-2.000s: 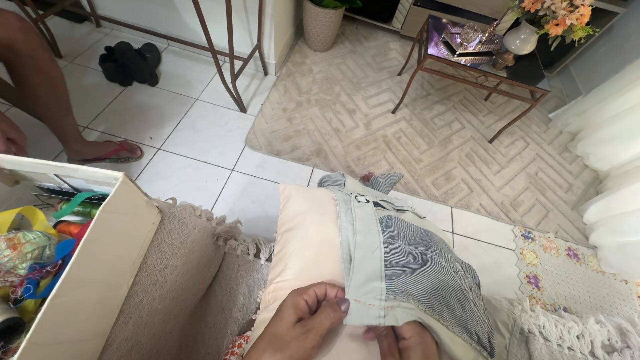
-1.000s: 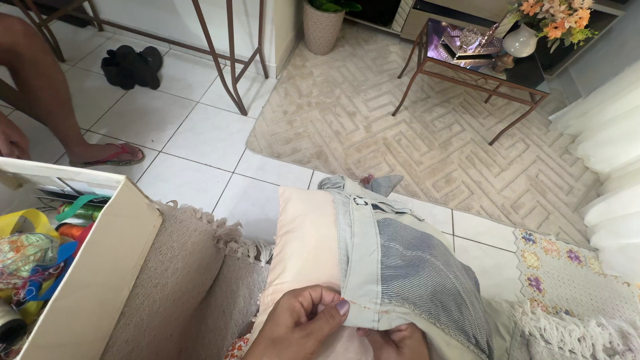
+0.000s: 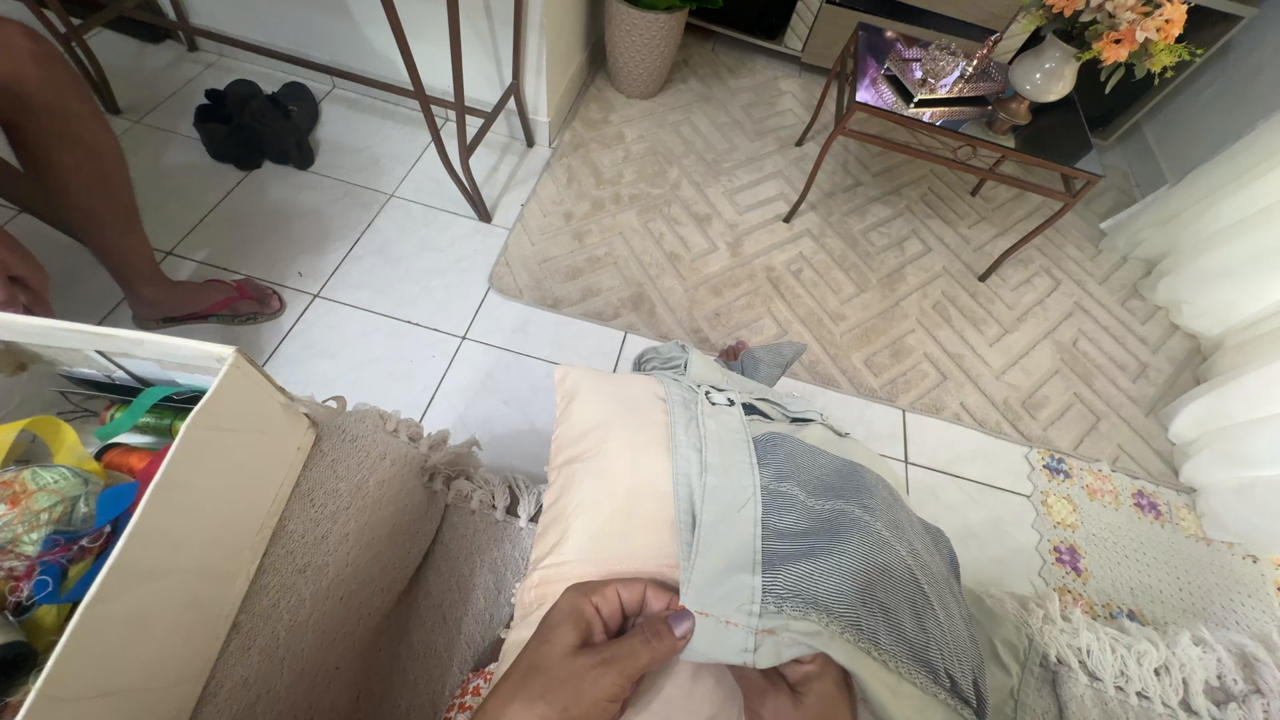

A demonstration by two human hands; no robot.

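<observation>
A light grey-green garment (image 3: 715, 500) with a waistband and a striped inner pocket lining (image 3: 860, 540) lies over a pale peach cushion (image 3: 600, 470) at the lower middle. My left hand (image 3: 610, 650) pinches the waistband's near edge between thumb and forefinger, beside a line of orange-red stitching (image 3: 735, 622). Below that edge is my right hand (image 3: 800, 685), its fingers partly under the cloth; whether it grips the cloth or something small is hidden. No needle can be made out.
An open cream box (image 3: 170, 560) of threads and ribbons stands at the left on a fringed beige cover (image 3: 340, 540). Beyond are a person's leg and flip-flop (image 3: 225, 305), black shoes (image 3: 255, 125), a patterned rug (image 3: 700, 210) and a small glass-topped table (image 3: 960, 140).
My right hand has shifted slightly right and lower beneath the waistband edge. My left hand keeps its pinch at nearly the same place.
</observation>
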